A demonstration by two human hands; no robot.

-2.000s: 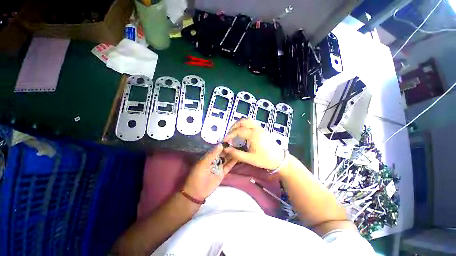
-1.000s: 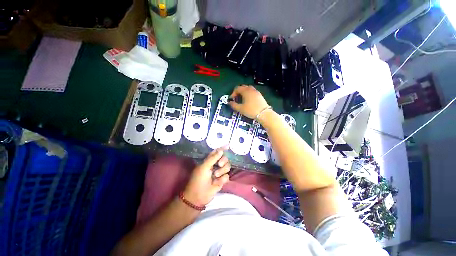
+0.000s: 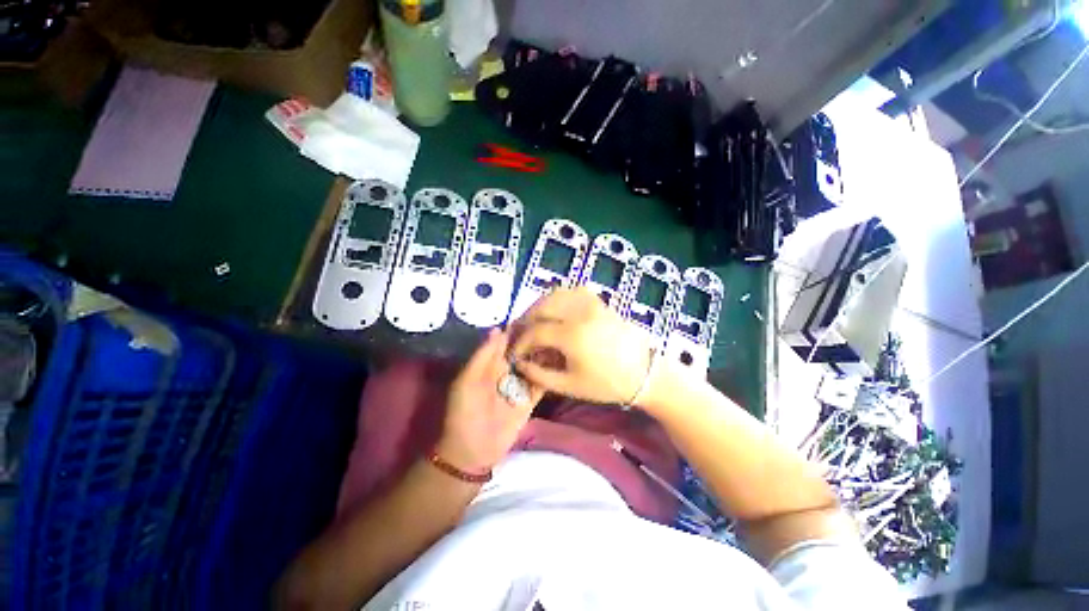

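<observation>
Several silver-white front panels (image 3: 412, 292) with rounded ends lie in a row on the dark green bench top. My left hand (image 3: 480, 400) is in front of the row, palm up, holding small shiny fittings (image 3: 514, 387). My right hand (image 3: 585, 346) is over my left palm, its fingertips at the fittings and touching the left fingers. It covers the lower part of the panels behind it. Whether the right fingertips grip a fitting or a tool is too small and blurred to tell.
Red nippers (image 3: 510, 158) lie behind the panels. Black housings (image 3: 621, 125) are piled along the wall. A green bottle (image 3: 418, 72) and white tissue (image 3: 364, 141) are at the back left. A blue crate (image 3: 120, 466) is lower left; circuit boards with cables (image 3: 890, 477) are at the right.
One second ago my right hand was over the top of a middle panel; now it is back at my left palm. My left hand has turned palm up under it.
</observation>
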